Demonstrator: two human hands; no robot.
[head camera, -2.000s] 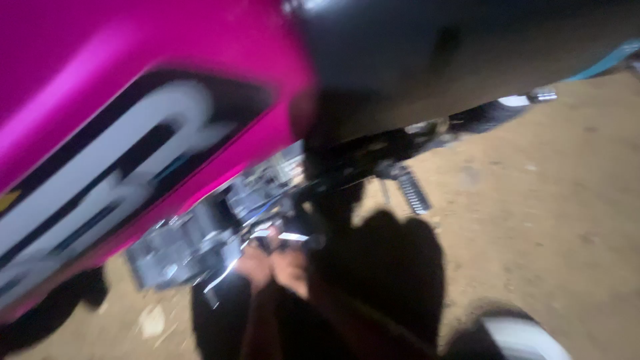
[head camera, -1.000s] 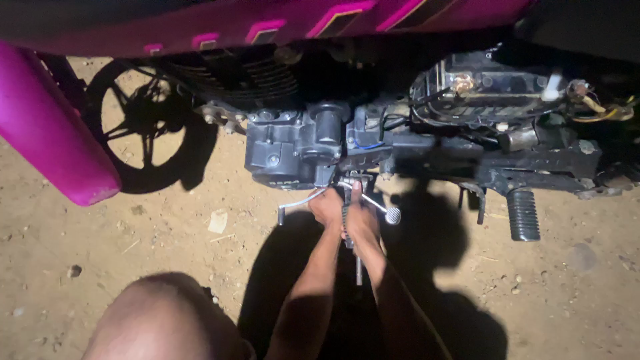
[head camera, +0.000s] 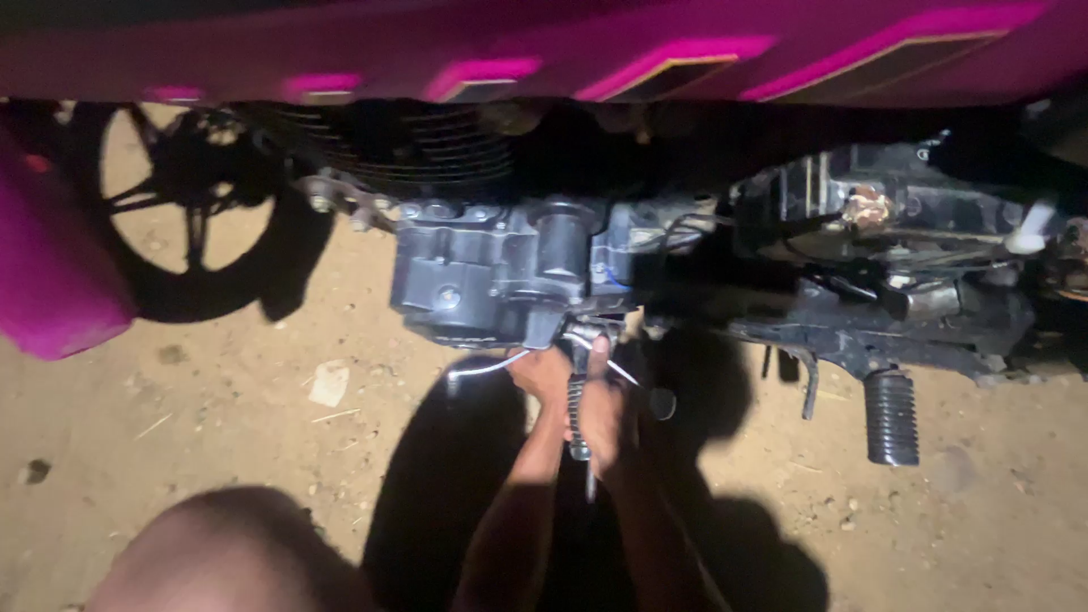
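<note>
A motorcycle lies across the view, its black engine side cover (head camera: 450, 285) above my hands. My left hand (head camera: 544, 374) is at the ribbed front footrest (head camera: 578, 421), under the silver gear lever (head camera: 489, 370); its fingers are largely hidden. On the other side of the footrest is my right hand (head camera: 608, 408), with a finger pointing up to the metal bracket at the footrest's inner end. Whether either hand grips anything cannot be made out. A thin metal rod (head camera: 591, 484) sticks out below the right hand.
The front wheel (head camera: 200, 289) and pink mudguard (head camera: 59, 280) are at the left, the rear ribbed footrest (head camera: 891, 421) at the right. Bare wiring and an open frame section (head camera: 909, 212) sit above it. A bent knee (head camera: 229, 552) is at lower left, over sandy ground (head camera: 340, 450).
The view has swung from the pink tank down to the engine's side, then drawn closer. Both hands remain around the front footrest and lever, little changed since a second ago.
</note>
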